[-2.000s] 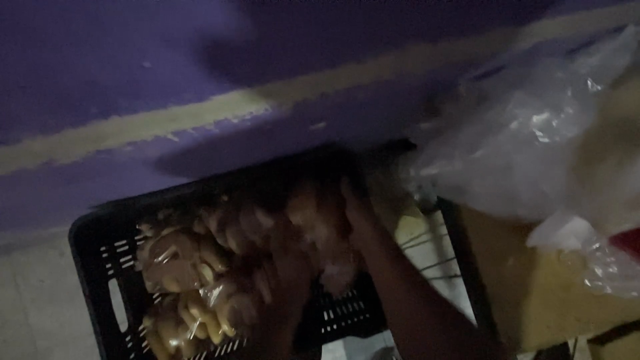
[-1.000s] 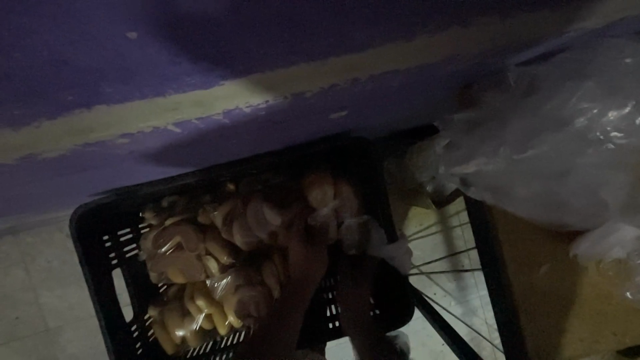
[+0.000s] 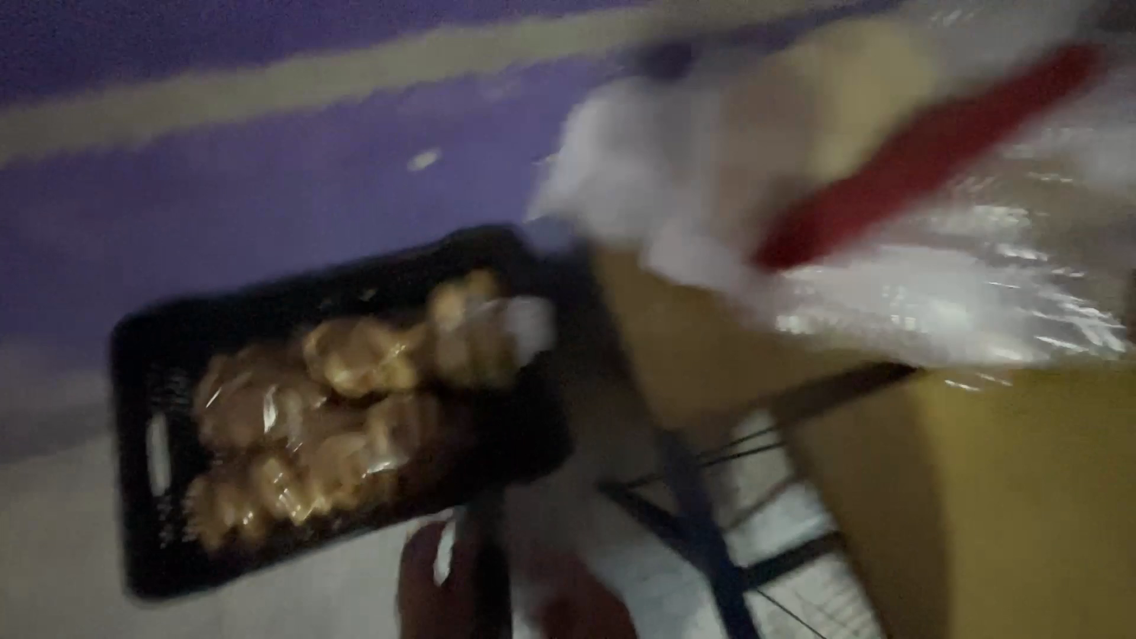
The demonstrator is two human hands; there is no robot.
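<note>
Neither my left hand nor my right hand can be made out in the blurred head view. A black plastic crate (image 3: 142, 550) stands tilted in view at the left, against the purple wall. Inside it lie several clear plastic bags of brown and golden rolls, perhaps bread (image 3: 355, 355); one bag (image 3: 470, 333) with a whitish gathered end lies at the crate's right end. At the upper right, a large clear plastic bag (image 3: 941, 311) shows with a long red thing (image 3: 932, 155) and pale, blurred shapes by it.
Below the clear bag are brown and yellow panels (image 3: 1029, 497), perhaps cardboard or board. A dark metal frame (image 3: 710, 532) with thin rods stands right of the crate. Two blurred reddish shapes at the bottom edge may be feet. The purple wall (image 3: 355, 177) has a pale stripe.
The hands that were in the crate's right part have left it, and its bags show uncovered. The view has swung to the right, with more of the clear bag and the red thing in it.
</note>
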